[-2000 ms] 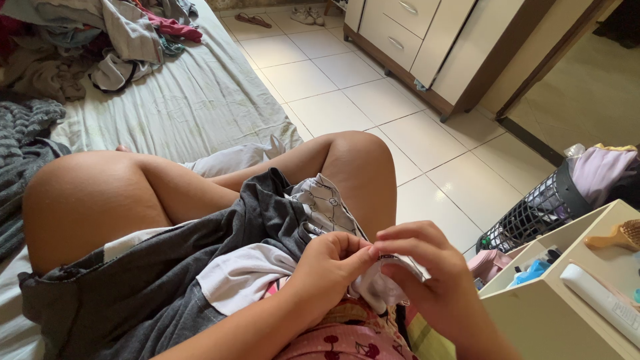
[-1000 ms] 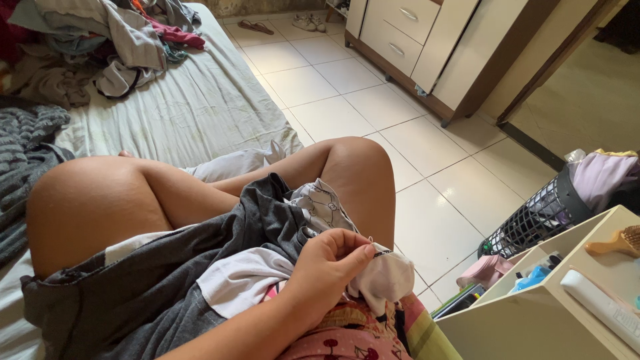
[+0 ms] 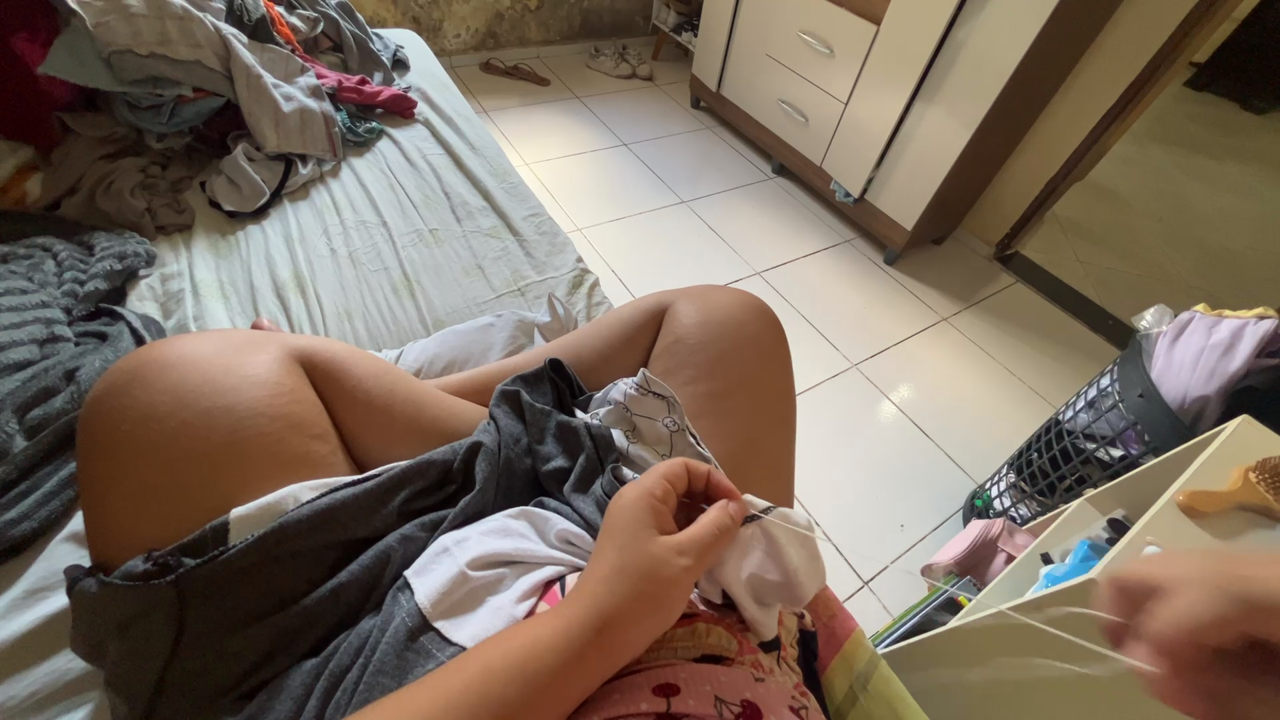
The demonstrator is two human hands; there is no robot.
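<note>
A dark grey garment (image 3: 400, 530) with white and patterned parts lies across the lap. My left hand (image 3: 672, 540) pinches a white fabric edge between thumb and forefinger; the white cloth (image 3: 770, 560) hangs to the right of it. From those fingertips a thin pale thread (image 3: 860, 550) runs rightward to my right hand (image 3: 1195, 625), which is blurred at the right edge, in front of the white shelf unit. The thread loops around by that hand, whose fingers look curled on it. Whether a needle is there cannot be made out.
Heaped clothes (image 3: 220, 90) lie on the bed (image 3: 400, 210). At the right a black laundry basket (image 3: 1090, 440) stands beside a white shelf unit (image 3: 1000, 660) holding a wooden hairbrush (image 3: 1235, 490). A white and brown wardrobe (image 3: 840, 90) stands on the tiled floor (image 3: 760, 300).
Two seconds ago both hands were together at the cloth; a second ago my right hand was out of sight. It now shows at the far right with thread stretched between the hands.
</note>
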